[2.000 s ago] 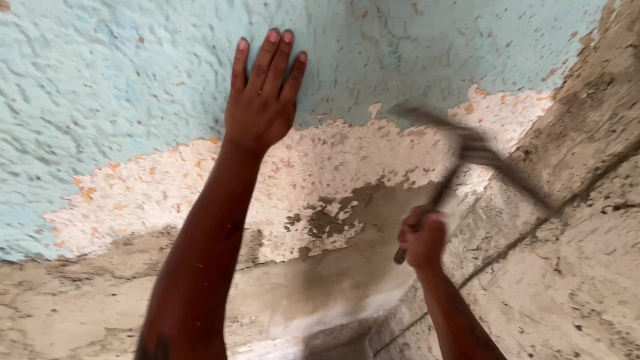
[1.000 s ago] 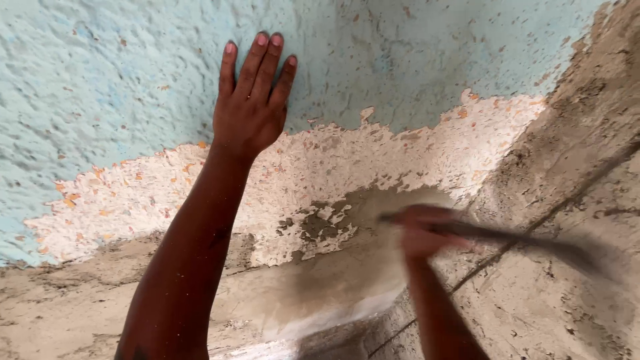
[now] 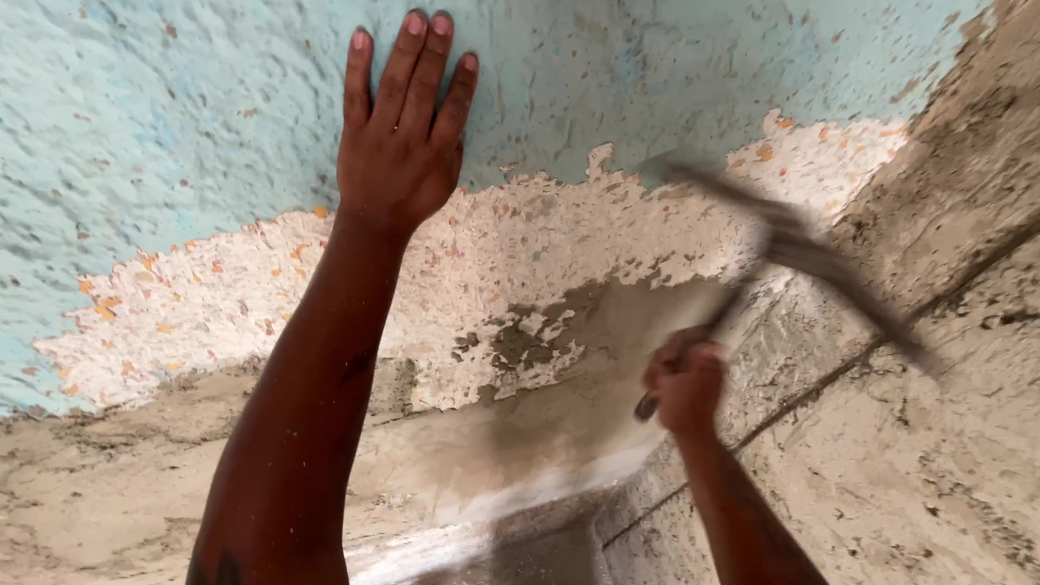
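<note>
My left hand [image 3: 402, 134] lies flat on the light blue painted wall [image 3: 552, 89], fingers pointing up and slightly apart, holding nothing. At the right, my right hand [image 3: 686, 378] grips the lower handle of a pick-like hammer [image 3: 784, 231], whose long two-ended head is blurred. One end of the head lies over the lower edge of the blue paint; the other points down to the right. Below the blue paint runs a rough band of pale plaster [image 3: 520, 244] with orange flecks. Whether the hammer touches the wall cannot be told.
Grey-brown mortar [image 3: 585, 398] lies bare under the pale band, with a darker patch near its middle. A rough wall surface [image 3: 910, 455] meets it at the right, crossed by a dark diagonal groove [image 3: 821, 388]. A recess [image 3: 544, 552] shows at the bottom.
The hammer was a low, near-horizontal blur one second ago; now it is raised with its head up, much as two seconds ago. My left hand stays flat on the blue wall.
</note>
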